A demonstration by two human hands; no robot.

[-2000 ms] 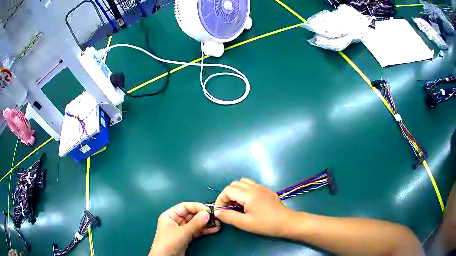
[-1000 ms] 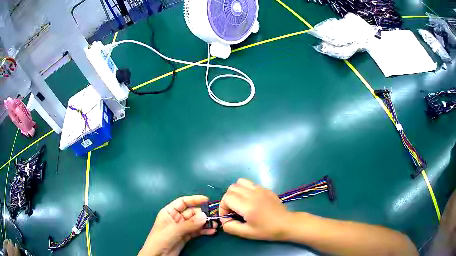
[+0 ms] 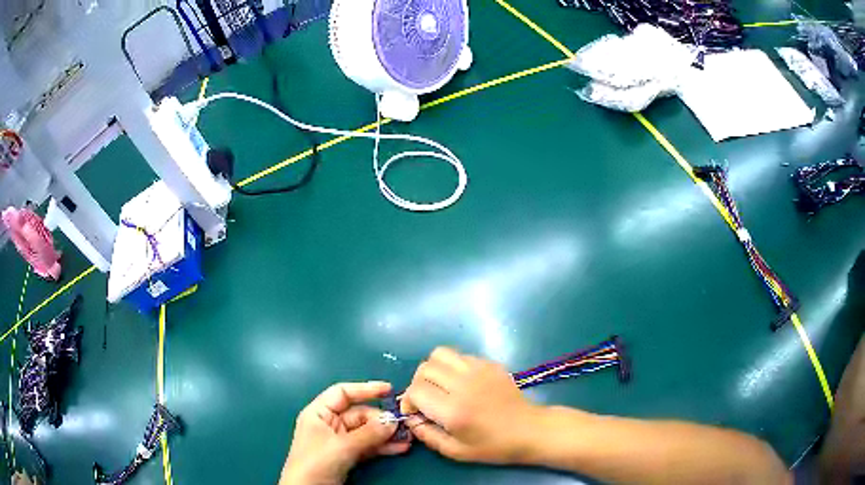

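Observation:
My left hand (image 3: 343,428) is at the bottom centre and pinches a small dark connector housing (image 3: 399,428) between thumb and fingers. My right hand (image 3: 467,403) is against it from the right, its fingertips closed on thin wires at the housing. The wire harness (image 3: 569,364) comes out from under my right hand, with blue, red, yellow and white wires. Its dark far-end connector (image 3: 622,360) lies on the green mat. The fingers hide much of the housing and the wire ends.
A fan (image 3: 403,55) with a coiled white cord (image 3: 422,180) stands at the back. A blue box (image 3: 171,275) is left. Single harnesses lie near the left (image 3: 147,445) and right (image 3: 746,244) yellow lines. Plastic bags (image 3: 631,66) and a white sheet (image 3: 745,93) lie top right.
My right hand has closed in on the housing, leftward, and its fingertips now cover more of the wires there. My left hand still holds the housing. The whole view has shifted slightly.

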